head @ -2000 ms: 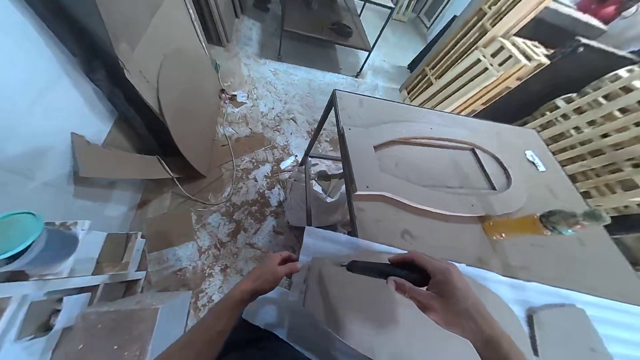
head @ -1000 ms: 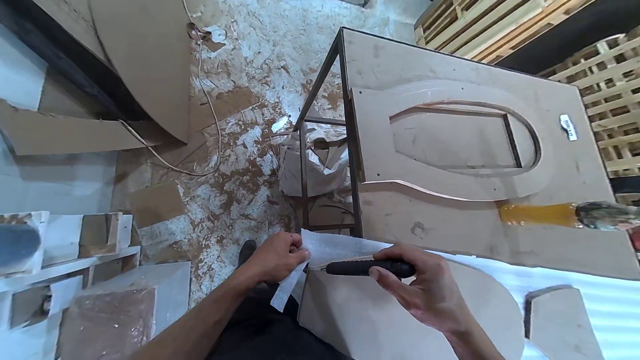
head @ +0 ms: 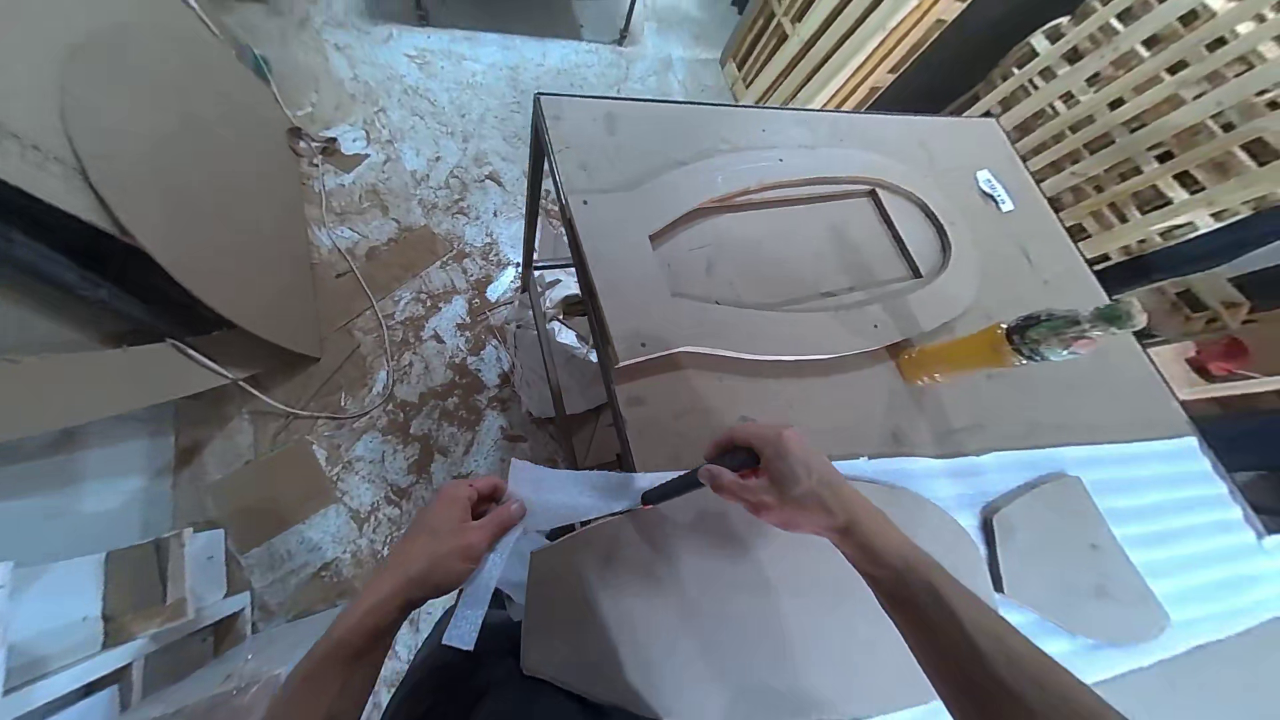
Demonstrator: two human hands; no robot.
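My right hand [head: 775,480] grips the black handle of a utility knife [head: 690,485], whose front end lies at the curved edge of a brown board panel [head: 720,600]. Between thumb and fingers, my left hand [head: 455,540] holds the corner of a white foam sheet [head: 1010,500]; a narrow strip of it hangs below the hand. The panel rests on the foam. A smaller board piece [head: 1075,560] with one curved edge lies on the foam to the right.
Beyond the foam, a metal-framed table [head: 740,400] bears an oval cut-out board [head: 640,260], a bottle of orange liquid [head: 960,352] and a small white label [head: 994,190]. Slatted wooden frames [head: 1150,120] stand at the right. A cable [head: 385,330] crosses the littered floor at the left.
The knife has moved along the panel's curved edge, away from my left hand. A strip of foam now hangs from my left hand, and the foam corner is lifted.
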